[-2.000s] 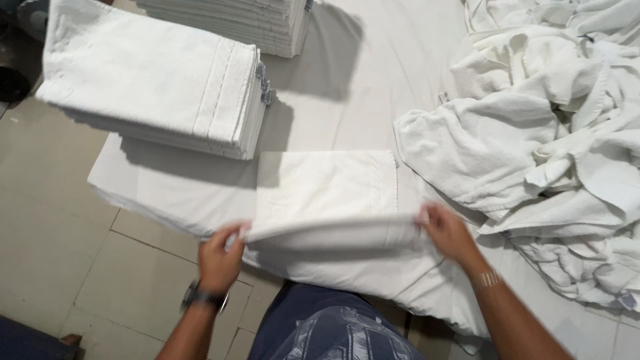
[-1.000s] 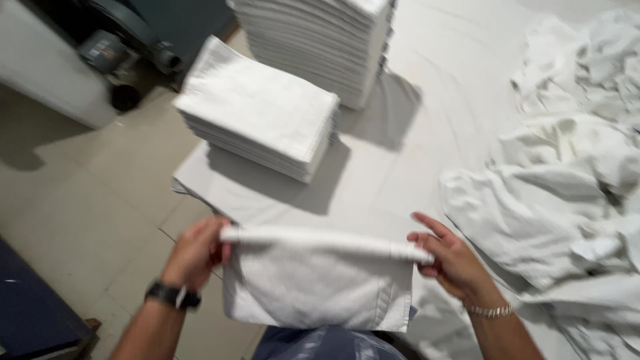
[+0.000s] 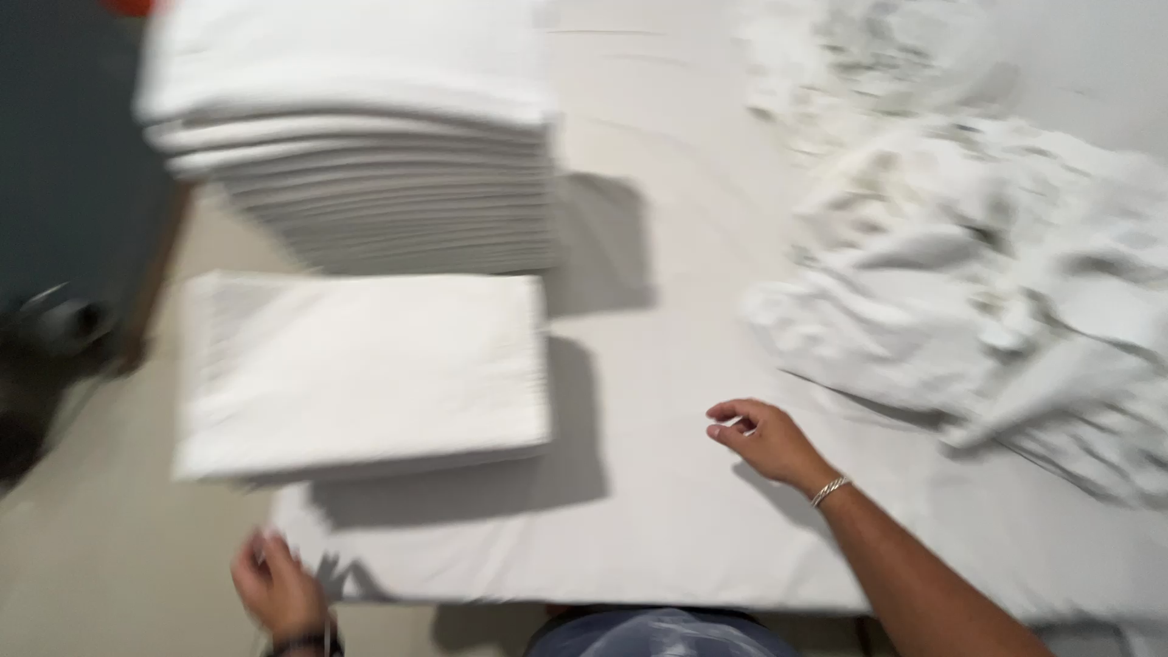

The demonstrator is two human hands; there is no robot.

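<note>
My left hand (image 3: 278, 584), blurred and with a dark band at the wrist, is at the table's near left corner, just below the shorter stack of folded white cloths (image 3: 370, 370). It holds nothing, its fingers loosely apart. My right hand (image 3: 762, 440), wearing a silver-coloured bracelet, hovers empty over the white-covered table, thumb and fingers slightly parted. Behind the shorter stack rises a taller stack of folded white cloths (image 3: 392, 196). A loose pile of crumpled white cloths (image 3: 958, 319) lies to the right of my right hand.
The white table cover (image 3: 675, 547) reaches the near edge, close to my body. Tiled floor (image 3: 91, 547) shows at the left. A dark panel (image 3: 73, 164) and a blurred dark object with a metallic part (image 3: 68, 324) stand beyond the table's left side.
The white cloth held between both hands one second ago is out of them. Both hands are now empty and farther apart. The view has shifted toward the stacks.
</note>
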